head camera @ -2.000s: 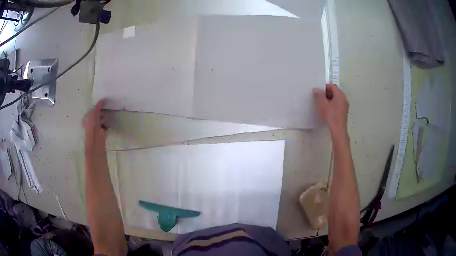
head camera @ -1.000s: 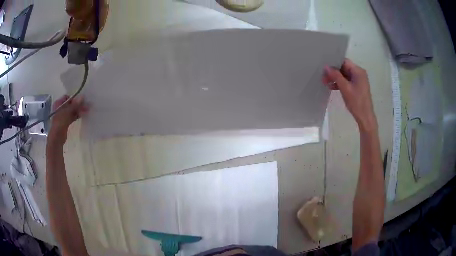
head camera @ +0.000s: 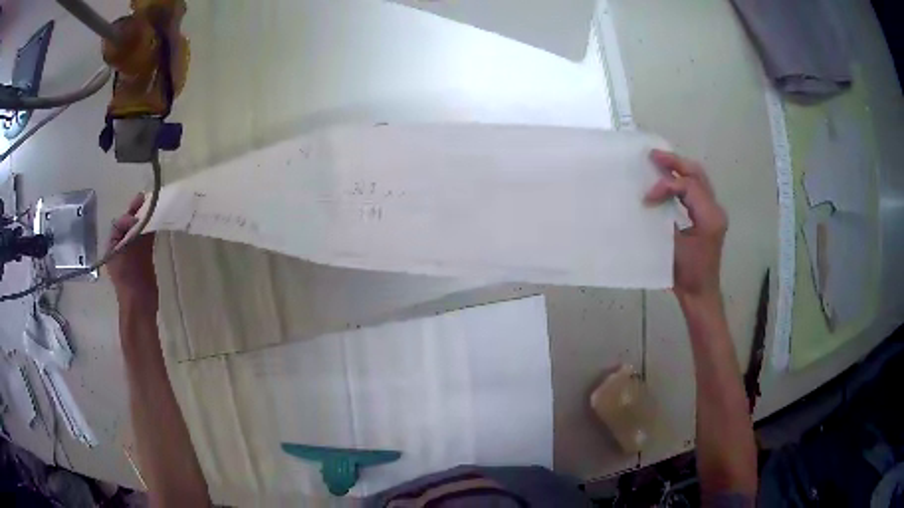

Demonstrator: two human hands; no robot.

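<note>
A long pale pattern piece [head camera: 426, 203] with pencil marks is held up over the cutting table. It tapers towards its left end, and its lower edge is curved. My left hand [head camera: 131, 248] grips the narrow left end, partly behind a hanging cable. My right hand [head camera: 694, 213] holds the wide right end at its edge, with the fingers bent. White fabric [head camera: 451, 382] lies below the pattern piece, and more white fabric [head camera: 476, 74] lies beyond it. A green clamp [head camera: 340, 466] rests on the near white fabric.
A tan weight [head camera: 622, 409] lies near the front edge. Dark shears [head camera: 759, 337] lie at right. Small pattern pieces [head camera: 847, 218] lie on yellow-green fabric [head camera: 801, 337]. Folded grey fabric [head camera: 798, 50] is at upper right. An orange-brown machine [head camera: 147, 60] hangs at upper left; a metal plate [head camera: 71, 228] is below it.
The held piece was lifted off the fabric and turned; its plain grey side faced up before, and now a paler side with pencil marks shows. More white fabric is uncovered beyond it.
</note>
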